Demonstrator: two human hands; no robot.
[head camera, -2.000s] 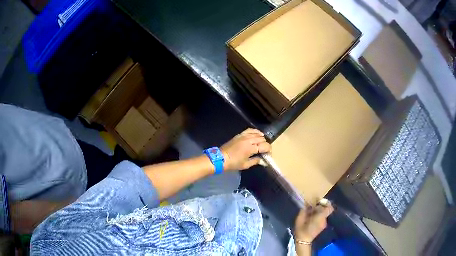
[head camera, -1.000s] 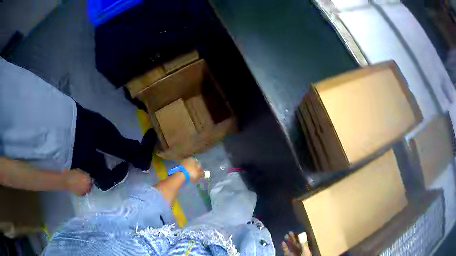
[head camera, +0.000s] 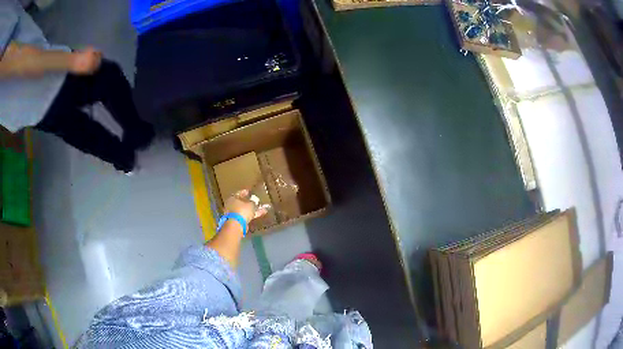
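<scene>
My left hand (head camera: 246, 206), with a blue band at the wrist and a pale cot on a finger, reaches over the near edge of an open brown carton (head camera: 312, 162) on the floor. Its fingers are apart and nothing shows in them. A flat tan cardboard piece (head camera: 239, 173) lies inside the carton at its left, just beyond the hand; I cannot tell if the fingers touch it. Some clear crinkly plastic (head camera: 285, 183) lies in the carton too. My right hand is out of the picture.
Stacked brown trays (head camera: 524, 278) stand on the dark green bench (head camera: 423, 143) at lower right. A box of units with wires (head camera: 483, 26) is at top right. Black and blue bins (head camera: 218, 65) stand behind the carton. A person (head camera: 41, 75) is at upper left.
My left hand has left the cardboard at the bench and moved down over the floor carton. My right hand has gone out of view. The view has swung left towards the floor.
</scene>
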